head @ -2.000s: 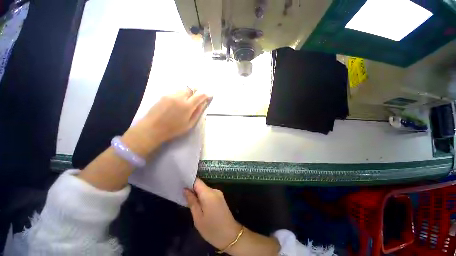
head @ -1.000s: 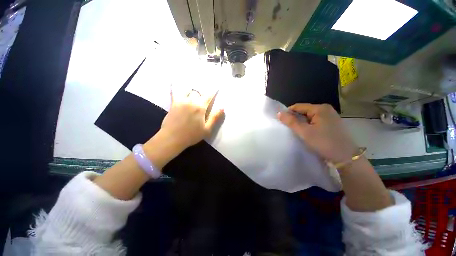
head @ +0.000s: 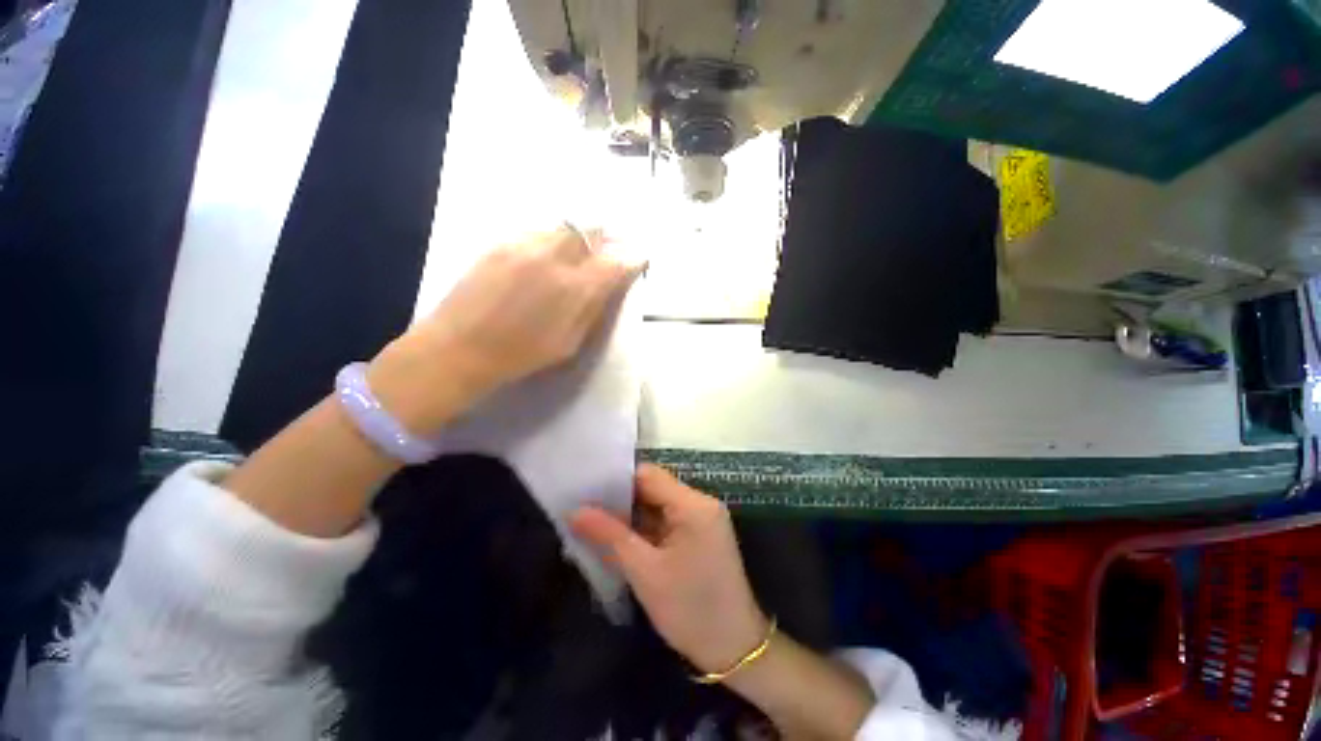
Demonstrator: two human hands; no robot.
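A white piece (head: 572, 434) lies along the left of the needle area and hangs over the front edge, with a black fabric panel (head: 348, 217) beside it on the left. My left hand (head: 529, 311) lies flat on the white piece, fingertips just in front of the presser foot area, which is lost in glare. My right hand (head: 681, 557) pinches the white piece's lower right edge at the table's front edge. The sewing machine head (head: 710, 73) is above. A pile of black cut pieces (head: 884, 246) lies right of the needle.
The green table edge with a measuring tape (head: 956, 485) runs across the front. A red plastic basket (head: 1065, 608) is at the lower right. Small snips or a similar tool (head: 1171, 346) lie on the machine base at right. A yellow label (head: 1027, 194) is beside the machine pillar.
My right hand has moved from the white piece's right side down and left to its lower edge. My left hand has shifted slightly up. The white piece and black panel have turned to run lengthwise past the needle.
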